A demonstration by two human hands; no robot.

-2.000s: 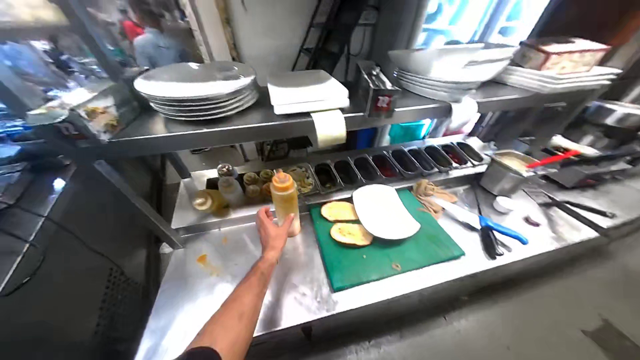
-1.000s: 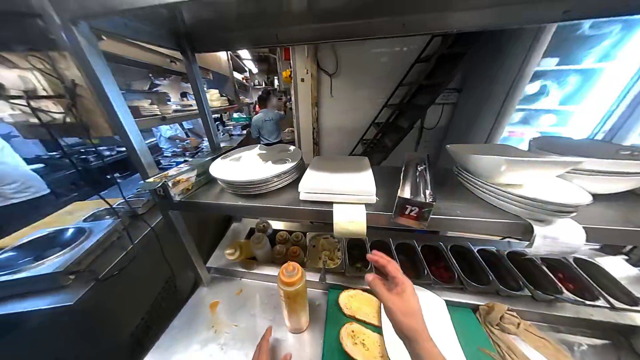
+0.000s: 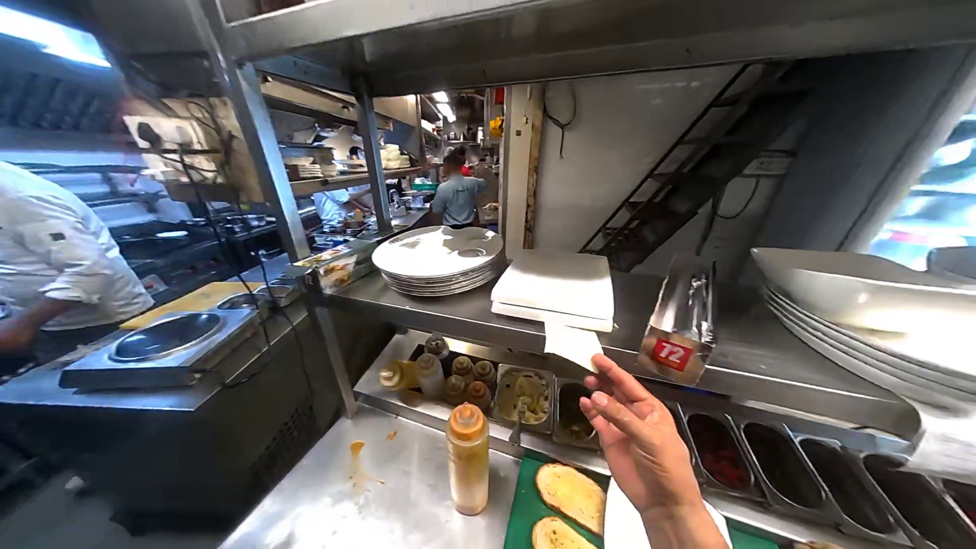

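Note:
My right hand (image 3: 633, 435) is raised over the white plate (image 3: 625, 518), fingers apart, its fingertips at the lower corner of a paper slip (image 3: 572, 345). Whether they pinch the slip is unclear. The slip hangs from the shelf edge below a stack of square white plates (image 3: 555, 286). To the hand's left, two slices of toasted bread (image 3: 570, 497) lie on the green cutting board (image 3: 526, 488). An orange-capped squeeze bottle (image 3: 467, 465) stands upright on the steel counter (image 3: 404, 488). My left hand is out of view.
Round plates (image 3: 438, 259), a foil box (image 3: 679, 324) and white bowls (image 3: 869, 305) stand on the steel shelf. Below it sit small bottles (image 3: 431, 374) and metal food pans (image 3: 717, 450). Someone in a white jacket (image 3: 69, 244) is at the left; a person in grey (image 3: 457, 194) stands farther back.
My right hand has moved up to the paper slip. My left hand, seen beside the squeeze bottle before, has left the view.

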